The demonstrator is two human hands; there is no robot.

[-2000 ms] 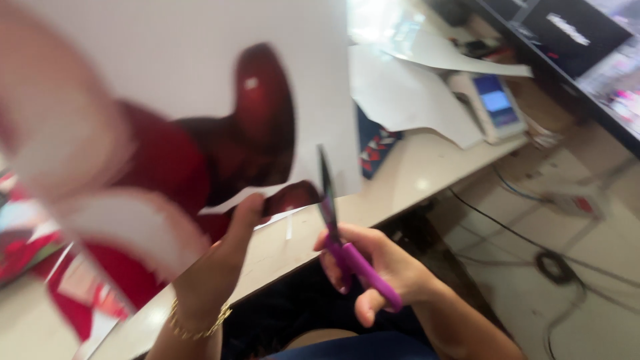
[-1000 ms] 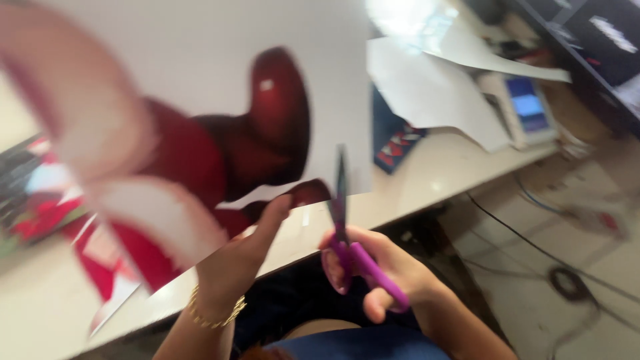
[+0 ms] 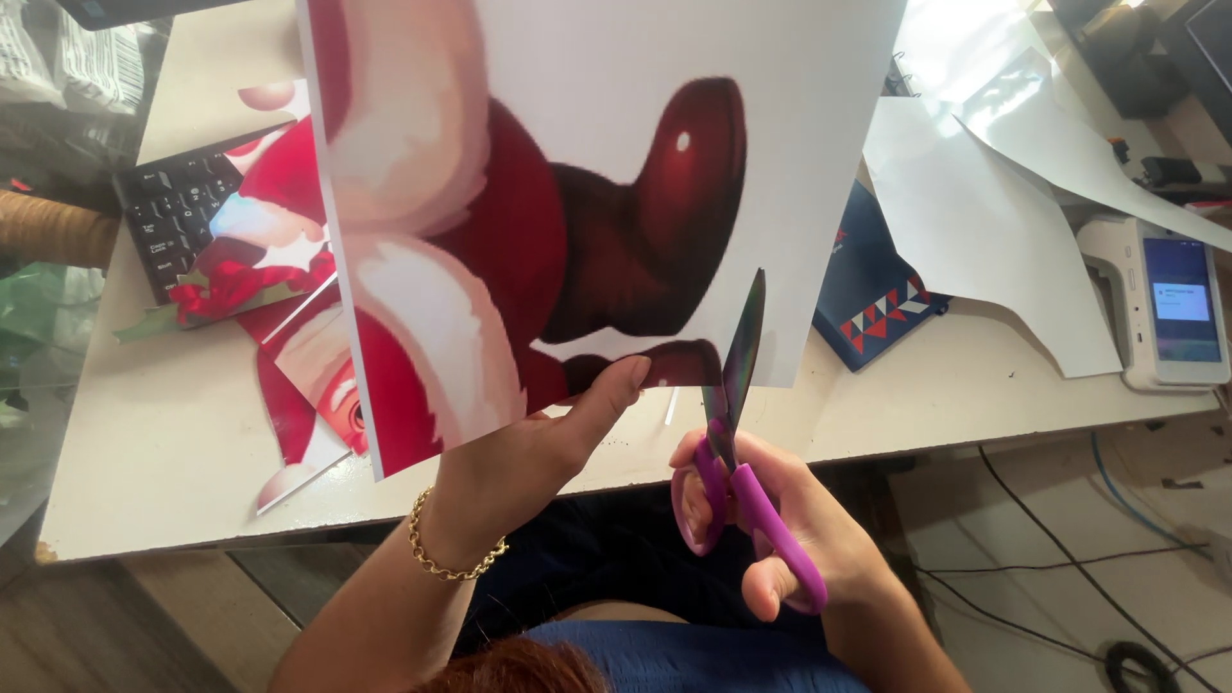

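A large printed paper sheet (image 3: 616, 115), showing red clothing with pale trim and dark red boots, is held up over the table. My left hand (image 3: 549, 452) grips its lower edge, the thumb lying on the printed side near the lower boot; the other fingers are mostly hidden behind the paper. In my right hand (image 3: 780, 520) are scissors with purple handles (image 3: 784, 539). Their dark blades are parted at the sheet's lower edge, just right of the lower boot's sole, one blade in front of the paper and the other partly hidden.
Printed cutouts (image 3: 289, 192) in red and white lie at the left over a black keyboard (image 3: 173, 207). Right of the sheet are a dark blue booklet (image 3: 866, 289), white paper offcuts (image 3: 991, 231) and a white device with a screen (image 3: 1136, 308). Cables (image 3: 1049, 558) run across the floor.
The view has shifted, bringing the keyboard and cutouts at the left into sight. Both hands still hold the sheet and the scissors, with the blades staying near the lower boot.
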